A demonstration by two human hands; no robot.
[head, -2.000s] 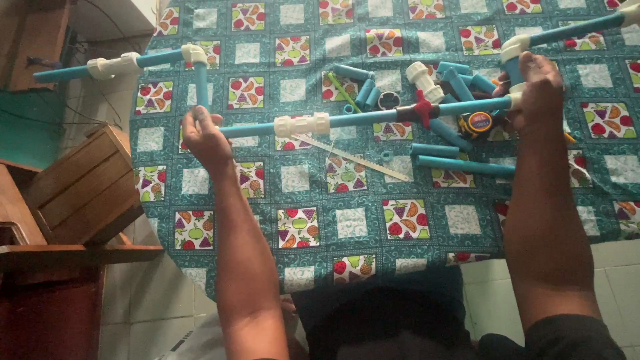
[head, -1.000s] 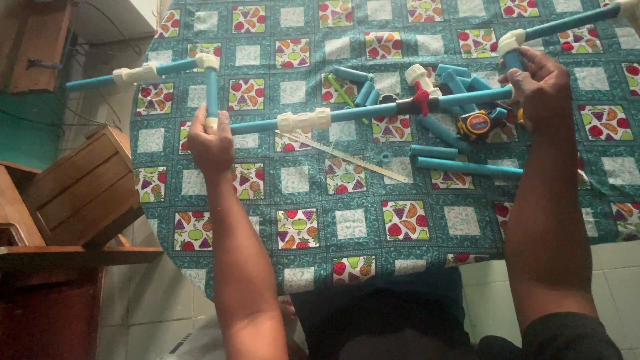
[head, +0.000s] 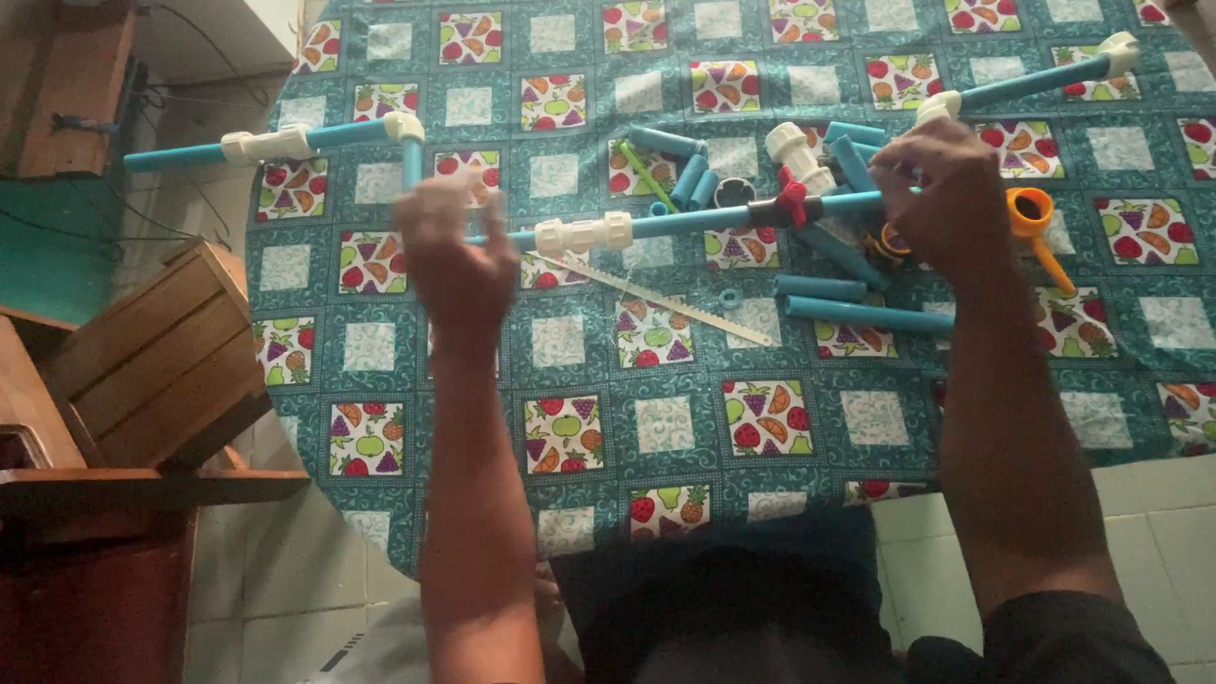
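A blue PVC pipe assembly [head: 692,221] runs between my hands over the table, with a white union fitting [head: 583,232] and a black valve with a red handle [head: 791,198] along it. My left hand [head: 458,252] is closed around its left corner, slightly blurred. From there a short upright piece leads to a white elbow [head: 405,127], then a pipe with another white union [head: 267,143] reaching past the table's left edge. My right hand [head: 950,201] grips the right corner, below a white elbow [head: 939,106]. Beyond it a blue pipe ends in a further white elbow [head: 1118,53].
Behind and below the assembly lie cut blue pipes [head: 869,313], a loose white union [head: 800,157], a hacksaw blade [head: 665,299], a green stick [head: 648,177] and an orange-yellow plastic piece [head: 1031,211], on a patterned tablecloth [head: 559,499]. Wooden furniture [head: 152,361] stands at the left.
The far right pipe end with its white elbow has come into view, and the orange-yellow piece is now more visible. The assembly has shifted slightly left, still held in both hands.
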